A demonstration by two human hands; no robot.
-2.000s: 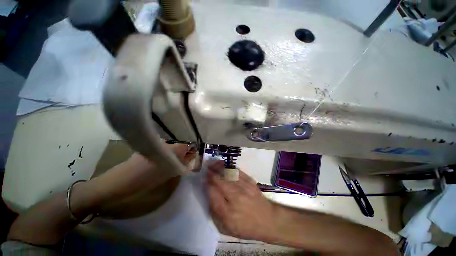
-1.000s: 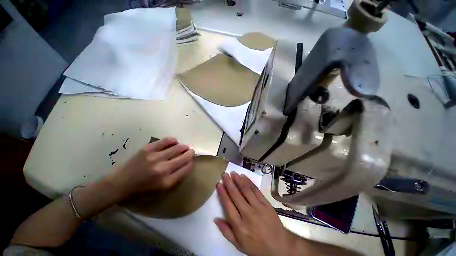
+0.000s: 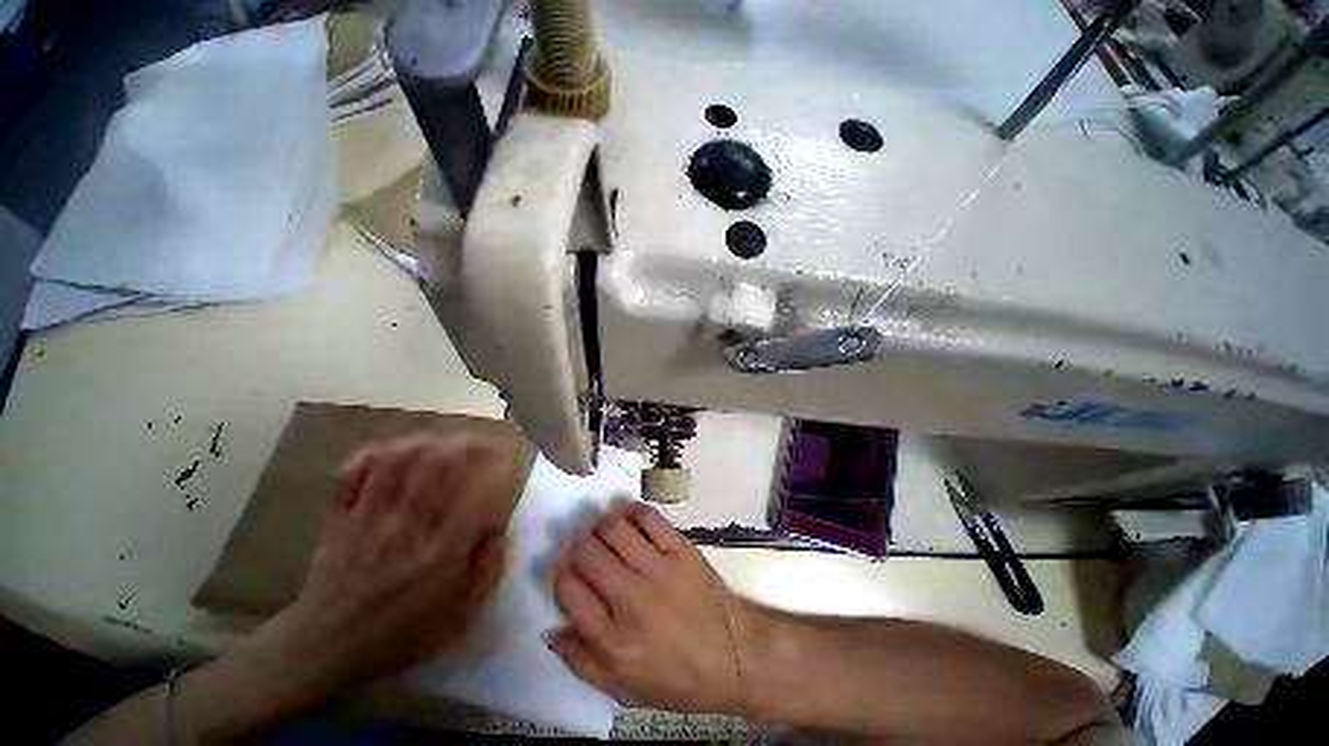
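Note:
A khaki panel (image 3: 277,503) lies left of the needle area, over or beside a white piece (image 3: 547,673) whose edge reaches the machine head's left end. My left hand (image 3: 401,547) rests on the khaki panel, slightly blurred, its fingers bent. My right hand (image 3: 641,605) lies on the white piece, fingers curled, just below the pale tension knob (image 3: 666,484). Neither hand is seen gripping anything. The needle and presser foot are hidden behind the head of the sewing machine (image 3: 532,292).
Thread snips (image 3: 994,547) and a purple-black flat item (image 3: 835,488) lie on the bed under the arm. White pieces (image 3: 197,175) are stacked at upper left. Crumpled white and khaki pieces (image 3: 1239,612) lie at right. A spring-like post stands on the head.
The view has swung back to the right over the machine. My left hand and the khaki panel now show a straight-edged side. My right hand's fingers have curled from flat.

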